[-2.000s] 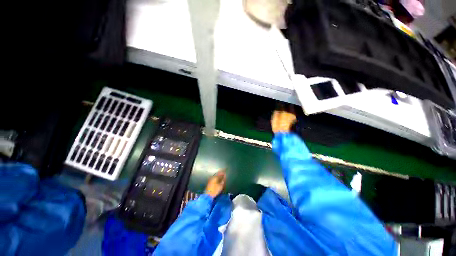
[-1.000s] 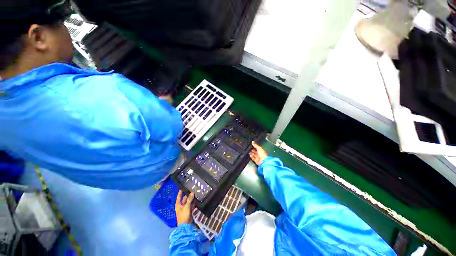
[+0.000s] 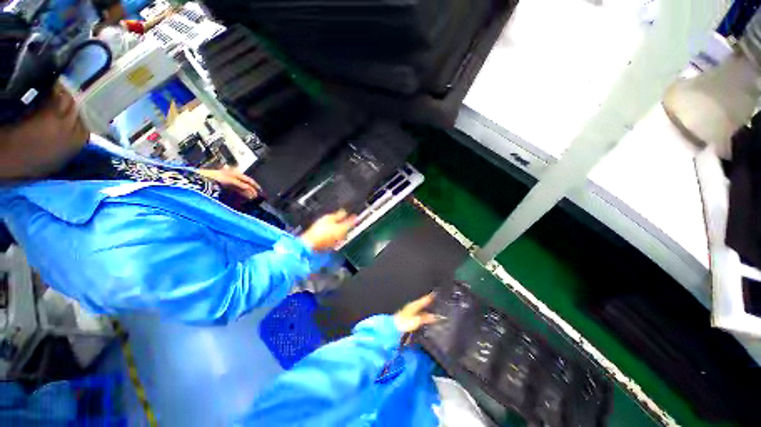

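Observation:
A black tray (image 3: 509, 359) with phone assemblies in its pockets lies slanted over the green bench at the lower centre right. My left hand (image 3: 416, 314) is at the tray's upper left end, its fingers over the edge. The image is blurred there. My right hand is not visible. A plain dark flat piece (image 3: 400, 265) lies just beyond my left hand, towards the other person; I cannot tell if it is a tray.
A person in a blue coat (image 3: 167, 250) stands at the left, hands by another black tray (image 3: 359, 167) over a white slotted rack (image 3: 392, 196). A blue basket (image 3: 290, 329) is below. A white post (image 3: 576, 142) and shelf edge (image 3: 534, 167) rise at the right.
The view has swung left. The phone tray now lies further right relative to the white rack. My right hand has left the view. The other person has turned, and another black tray now covers the rack.

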